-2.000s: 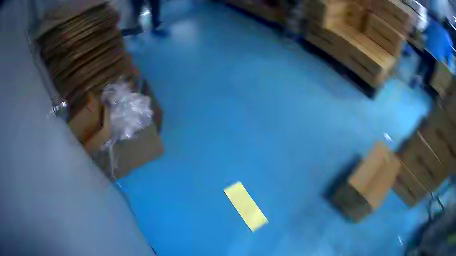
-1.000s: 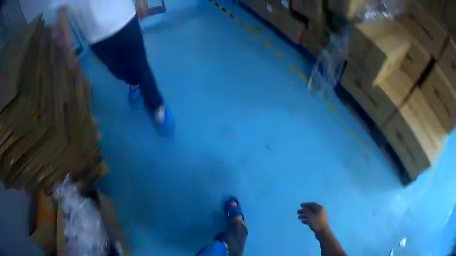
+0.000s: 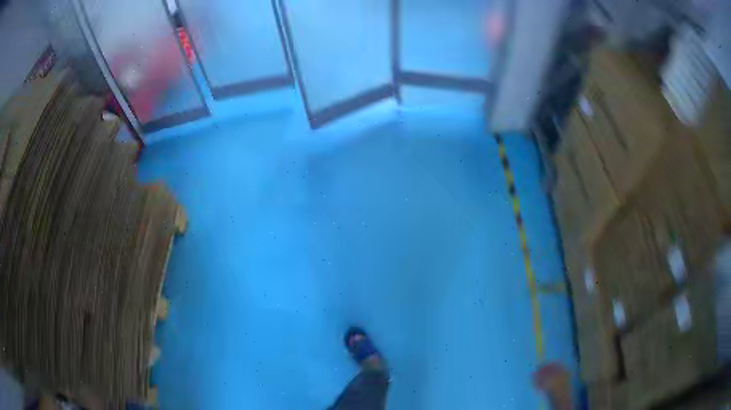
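Note:
My right hand (image 3: 553, 378) shows small and blurred at the lower right, low in the picture, over the floor beside the yellow line. I cannot tell whether its fingers are open or closed, and no held thing shows. My left hand is not in view. In front of me lies the glossy blue floor (image 3: 377, 216). One foot in a dark blue shoe (image 3: 360, 344) and a dark trouser leg show at the bottom centre.
A tall stack of flattened cardboard (image 3: 72, 256) stands at the left. Cardboard cartons (image 3: 641, 208) are stacked at the right behind a yellow and black floor line (image 3: 521, 232). Framed glass doors (image 3: 337, 56) stand at the far end, with red shapes behind the left panes.
The view has moved on and turned towards the glass doors. The walking person is out of view. My right hand sits lower and further right than before, and more blurred.

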